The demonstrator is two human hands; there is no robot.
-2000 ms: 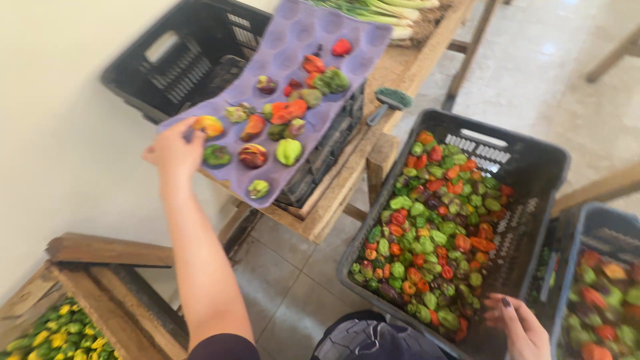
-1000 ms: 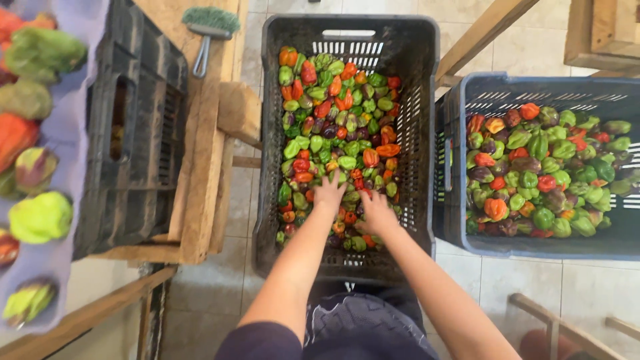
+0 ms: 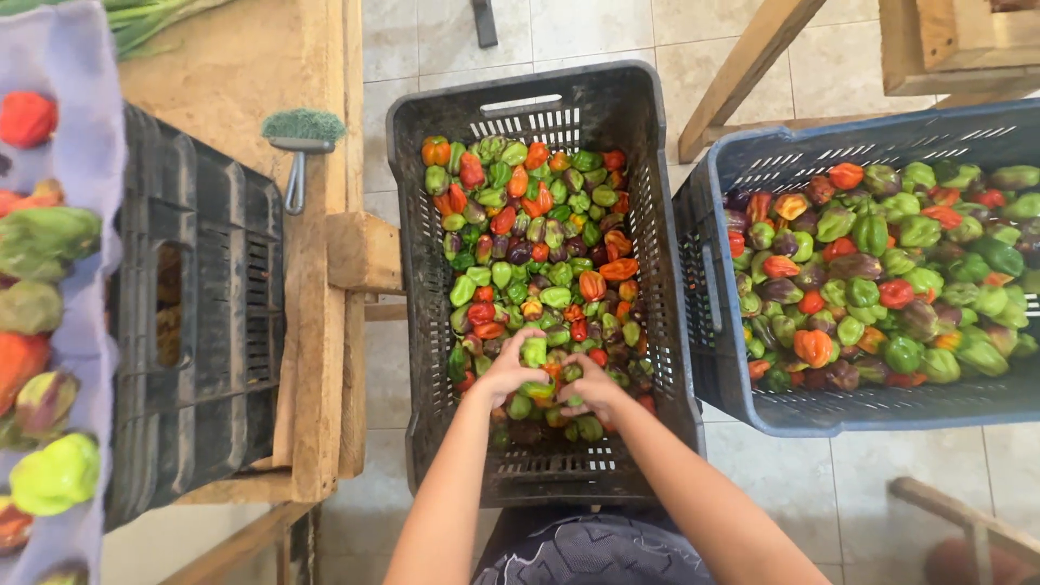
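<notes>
Both hands are low in a black plastic crate filled with green, red, orange and purple peppers. My left hand curves around green peppers, one of them a bright green pepper by its thumb and fingers. Just to its right, my right hand spreads bent fingers over more green peppers. Several peppers lie between the two palms. Whether either hand bears their weight cannot be told.
On the right stands a blue-grey crate of mixed peppers. At left, a purple molded tray with peppers overlaps a black crate on a wooden table. A green-bristled brush lies near the table's edge.
My left hand has gone from a pepper on the purple tray to the black crate. Both hands have since moved toward the crate's near end, among peppers. The view has swung right since the earliest frame.
</notes>
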